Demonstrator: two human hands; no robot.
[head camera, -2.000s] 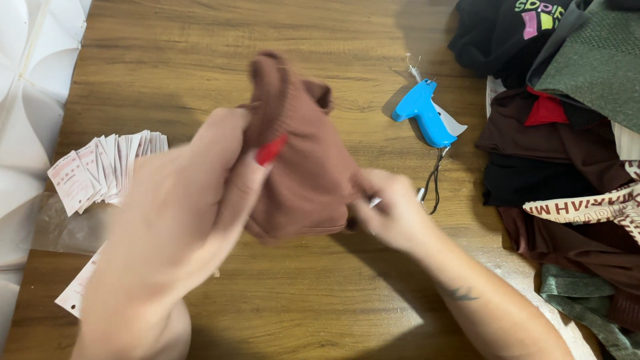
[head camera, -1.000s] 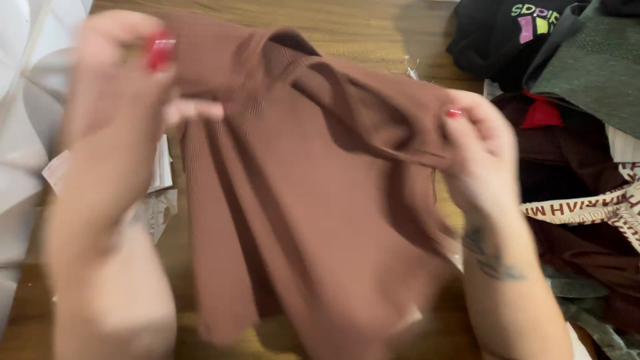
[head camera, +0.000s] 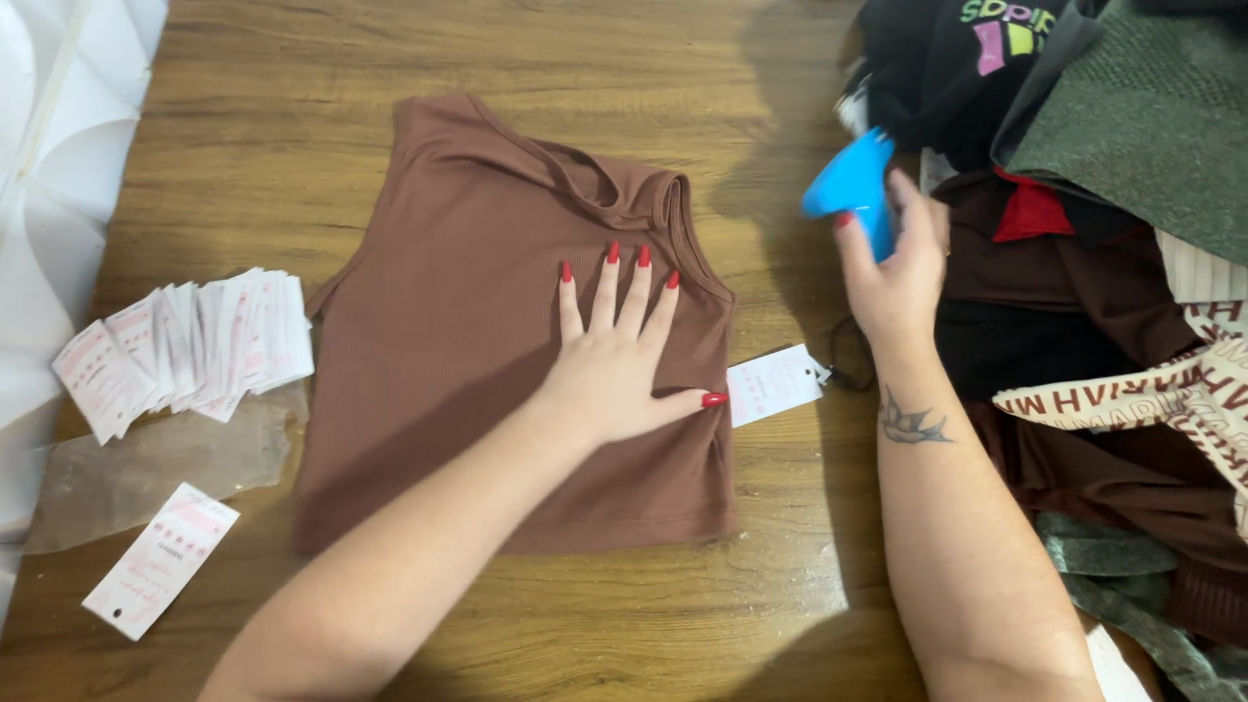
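A brown sleeveless ribbed top (head camera: 419, 351) lies spread on the wooden table, its neckline folded over near the upper right. My left hand (head camera: 624, 370) rests on it, palm down with the fingers spread. A white and pink hang tag (head camera: 777, 385) sticks out past the top's right edge. My right hand (head camera: 897, 253) is to the right of the top, its thumb and fingers around a blue tagging gun (head camera: 858, 185); the gun's grip is partly hidden by the hand.
A fanned stack of paper tags (head camera: 210, 341) lies at the left by a clear plastic bag (head camera: 185, 453), with a single tag (head camera: 161, 561) nearer me. A heap of dark clothes (head camera: 1033, 283) fills the right side. White textured panels (head camera: 63, 175) border the left edge.
The brown top, held up between both hands a second ago, now lies flat on the table. My right hand has let go of it and taken the blue tagging gun.
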